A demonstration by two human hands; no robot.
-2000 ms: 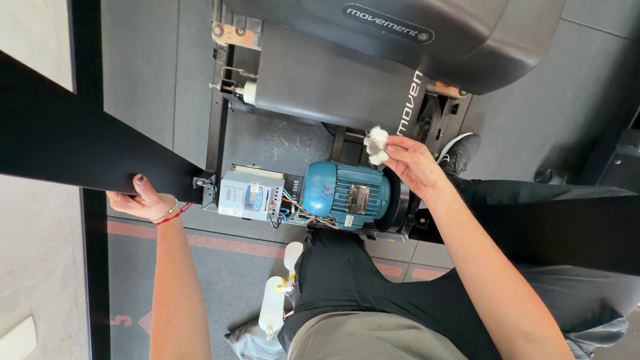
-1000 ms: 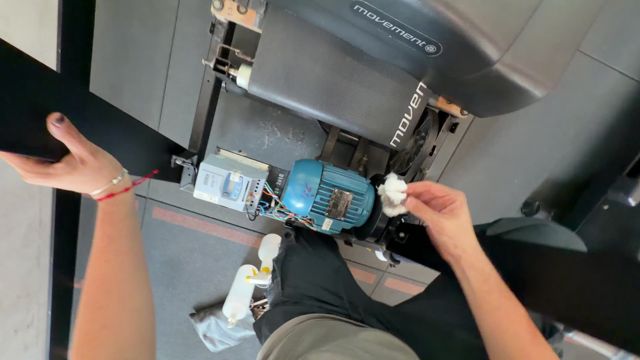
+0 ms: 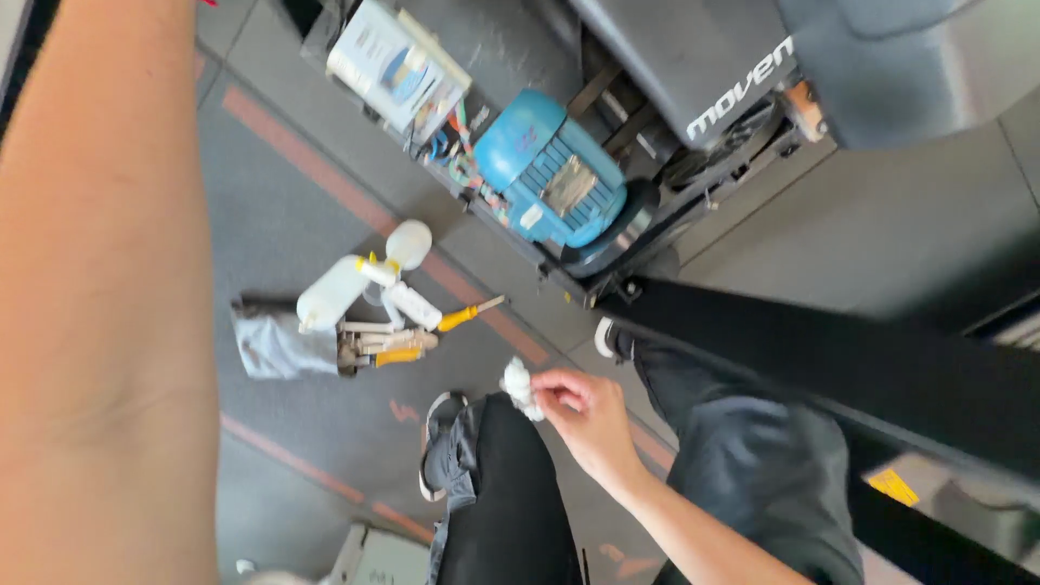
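My right hand [image 3: 587,414] pinches a crumpled white wad [image 3: 520,388], cloth or paper, between thumb and fingers, just above my knee. Of my left arm only the forearm shows, large along the left edge; the left hand is outside the view. Ahead of the right hand is a blue electric motor [image 3: 548,175] with a black pulley [image 3: 617,231] at its end. Beside the motor, a white control box [image 3: 398,69] is joined by coloured wires [image 3: 467,162].
White spray bottles [image 3: 333,292] lie near a grey tool pouch [image 3: 284,345] and a yellow-handled screwdriver [image 3: 459,318] on the floor. A black treadmill side beam [image 3: 812,349] runs to the right. A black plastic cover [image 3: 902,73] is at the upper right.
My right hand has moved from beside the motor's pulley to above my knee, still with the white wad. My left hand has gone out of view. The view has turned and shifted strongly.
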